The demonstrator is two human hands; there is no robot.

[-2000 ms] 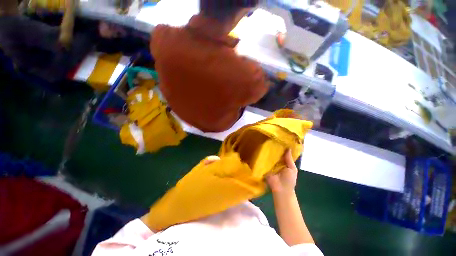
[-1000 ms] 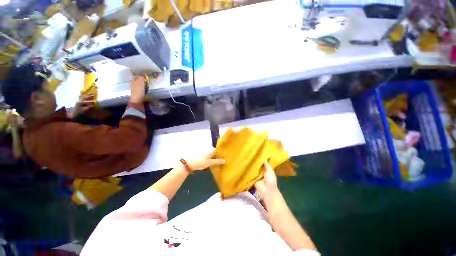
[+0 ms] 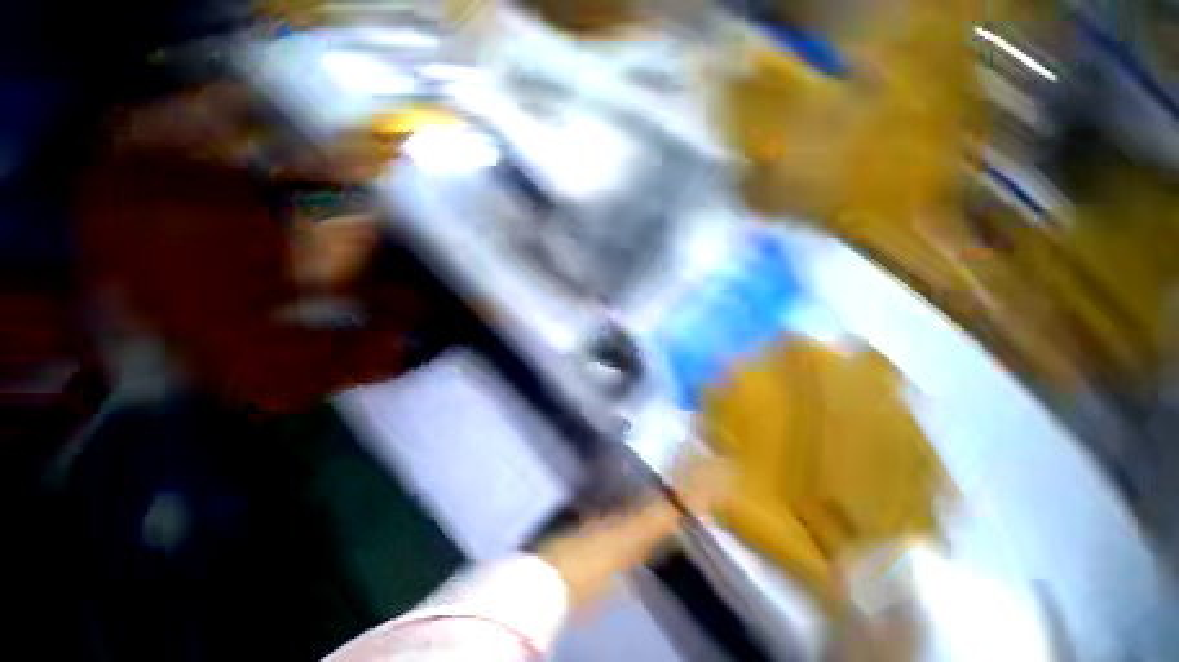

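Note:
The frame is strongly blurred. The mustard-yellow cloth bundle [image 3: 828,453] is over the white table [image 3: 1034,453], right of the blue patch. My left hand [image 3: 698,485] reaches up from the bottom and holds the bundle's left edge; its fingers are smeared by blur. A skin-toned blur shows below the bundle at the bottom, but I cannot tell whether it is my right hand.
A person in a rust-brown top [image 3: 220,246] is at the left, by a blurred white sewing machine [image 3: 582,155]. A white bench board [image 3: 466,440] lies below the table edge. More mustard cloth [image 3: 853,117] is at the upper right.
The view has swung and tilted. The bundle has moved from in front of my body, over the bench, to over the white table, with my left hand still on it.

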